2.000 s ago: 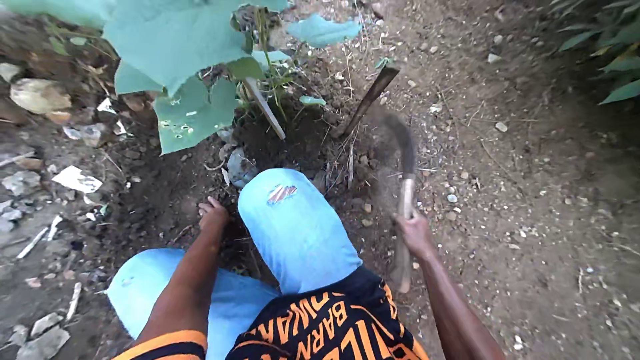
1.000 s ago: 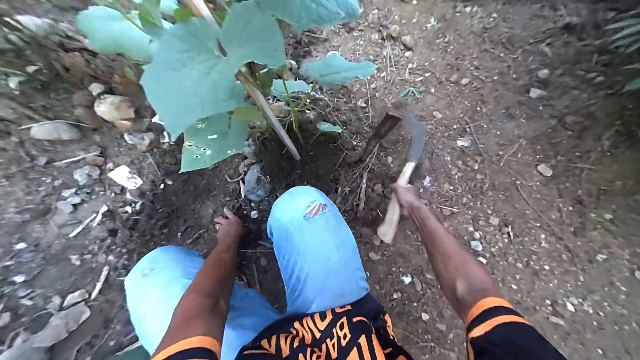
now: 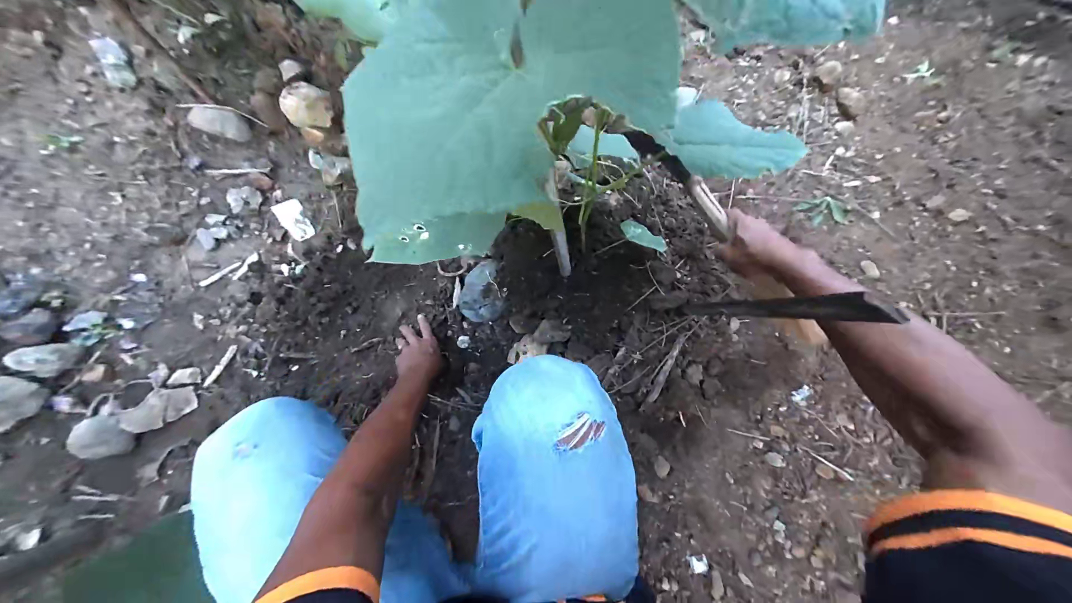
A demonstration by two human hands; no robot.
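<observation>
My right hand (image 3: pixel 754 243) is closed around the wooden handle of a curved-bladed sickle (image 3: pixel 708 205). Its dark blade reaches up and left, partly behind the leaves beside the plant's stems. A large broad-leaved green plant (image 3: pixel 502 109) stands in dark, loose soil, with a pale stake (image 3: pixel 559 226) at its base. My left hand (image 3: pixel 419 347) rests on the soil left of my knee, fingers spread, holding nothing. A bluish-grey stone (image 3: pixel 481 291) lies just up and right of it. A dark, flat stick-like piece (image 3: pixel 796 308) juts from the soil, passing in front of my right forearm.
Stones (image 3: pixel 100 435) and pale fragments (image 3: pixel 293 219) lie scattered at the left. Dry twigs and roots (image 3: pixel 670 360) lie right of my knee (image 3: pixel 557 477), which is in torn light-blue jeans. Brown, pebbly ground (image 3: pixel 946 218) stretches to the right.
My right hand has moved up toward the plant with the sickle; its blade is now among the stems, where before it was right of the dark piece. My left hand stays low on the soil.
</observation>
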